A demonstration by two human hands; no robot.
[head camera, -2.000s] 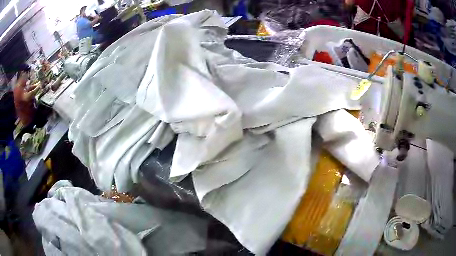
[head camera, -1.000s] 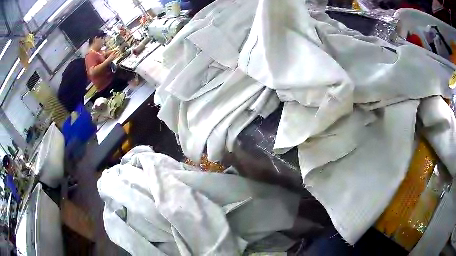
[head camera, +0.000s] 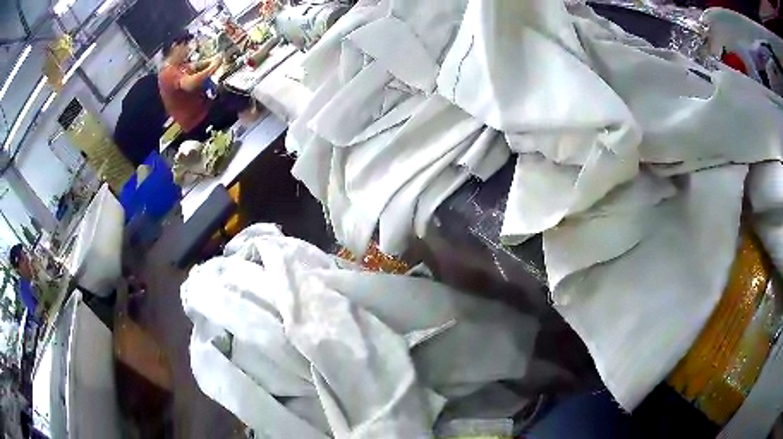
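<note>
A large loose heap of pale grey garment pieces (head camera: pixel 567 103) lies over the sewing table and drapes over its front edge. One wide panel (head camera: pixel 644 274) hangs down at the right beside the yellow-orange tape. A second crumpled heap of pale cloth (head camera: pixel 326 343) lies lower, at the bottom centre. Neither of my hands is in the picture. The sewing machine is out of view.
Yellow-orange tape (head camera: pixel 730 326) covers the table edge at the right. A person in a red-orange top (head camera: pixel 185 94) sits at a machine at the upper left. A blue thing (head camera: pixel 146 189) and white rounded shapes (head camera: pixel 77 360) stand at the left. Another person (head camera: pixel 26 279) shows at the far left.
The view has swung left, so the cloth heaps shifted right in the picture. The sewing machine, lamp and round white case left the view. The heaps look unchanged.
</note>
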